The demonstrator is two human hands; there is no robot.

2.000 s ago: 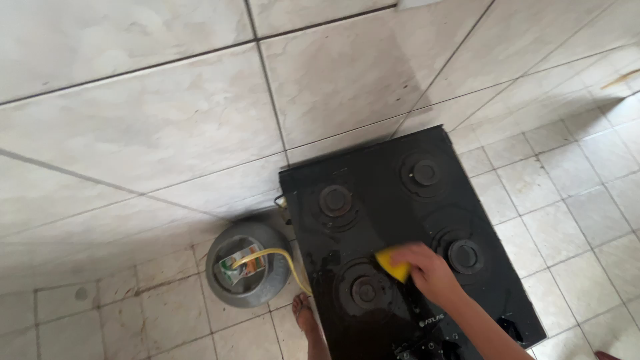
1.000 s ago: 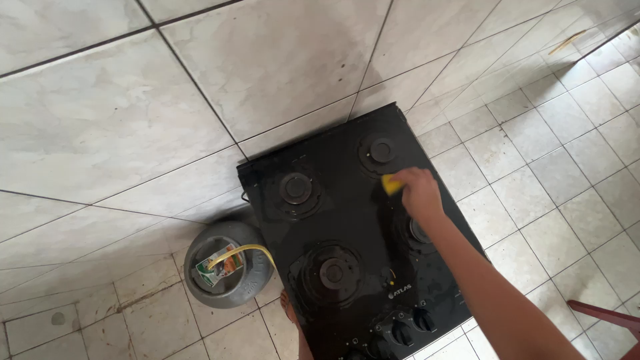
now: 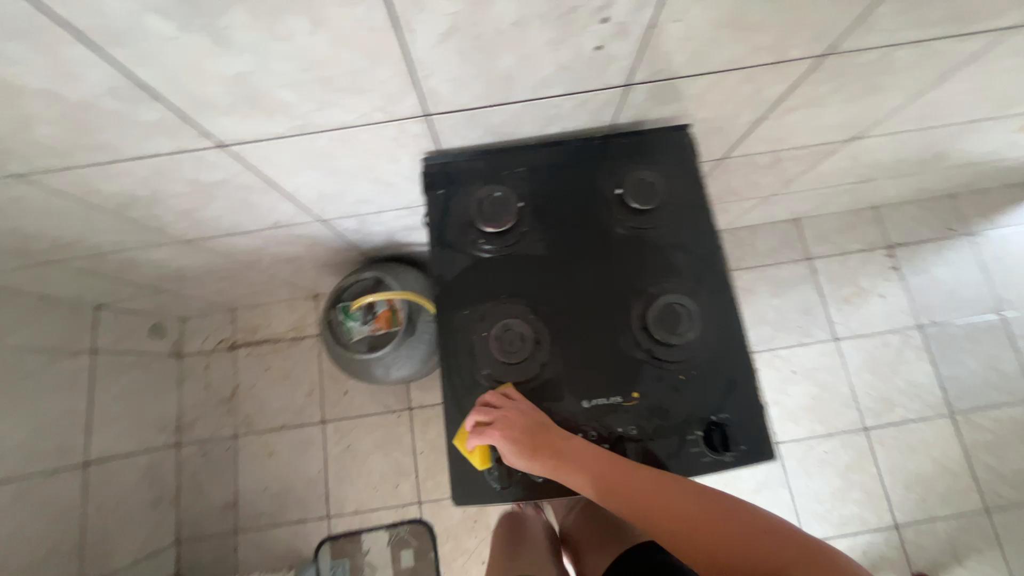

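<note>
My right hand point(image 3: 516, 428) grips a yellow sponge or cloth point(image 3: 474, 448) and presses it on the black gas cooktop point(image 3: 588, 272), at the front left corner beside the control knobs. The front left burner point(image 3: 512, 341) lies just above my fingers. Three more burners show: the back left burner point(image 3: 496, 210), the back right burner point(image 3: 642, 190) and the front right burner point(image 3: 673, 319). A control knob point(image 3: 717, 438) sits at the front right; the knobs at the left are partly hidden by my hand. My left hand is out of view.
A grey gas cylinder point(image 3: 384, 368) with a yellow hose point(image 3: 400, 296) stands left of the stove. A tiled wall point(image 3: 320, 104) rises behind it. A dark-edged rectangular thing point(image 3: 380, 548) lies at the bottom left. My legs point(image 3: 524, 544) are at the stove's front edge.
My right hand has moved with the yellow sponge or cloth from the right-hand side of the cooktop to its front left corner. The view has shifted and turned.
</note>
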